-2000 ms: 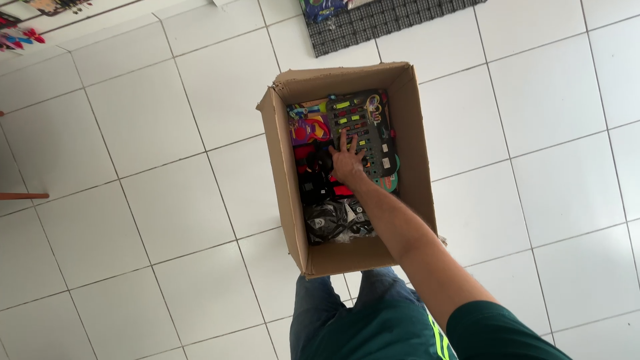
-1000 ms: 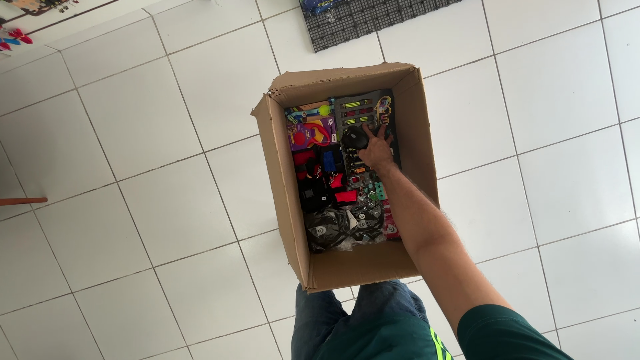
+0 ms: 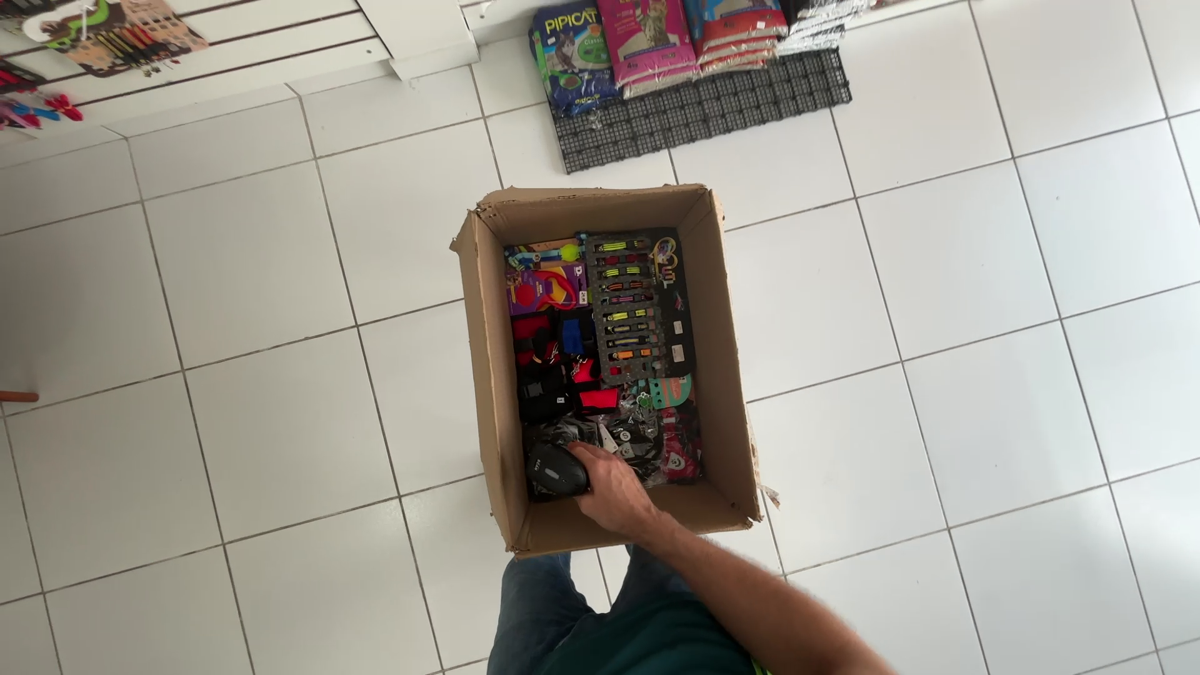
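Note:
My right hand point(image 3: 614, 489) grips a black rounded device point(image 3: 557, 469), perhaps a handheld scanner, at the near left corner inside an open cardboard box point(image 3: 736, 375). Below it lie clear plastic bags point(image 3: 623, 436) with dark items. Farther up the box, a grey rack of small collars point(image 3: 626, 314) lies beside a black card-like panel point(image 3: 677, 328). Black and red fabric items point(image 3: 544, 384) fill the left side, under a purple and red package point(image 3: 547, 288). A teal card point(image 3: 671, 391) and a red bagged item point(image 3: 680, 445) are at the right. My left hand is out of view.
Bags of cat litter point(image 3: 574, 61) stand on a black plastic grid mat point(image 3: 703, 108) beyond the box. A slatted white display wall point(image 3: 272, 61) with hanging goods is at the upper left. White floor tiles point(image 3: 844, 281) surround the box; my legs are at its near side.
My right hand has moved from the collar rack to the box's near left corner, with the black device in it. The device was over the rack one second ago. The view has shifted somewhat.

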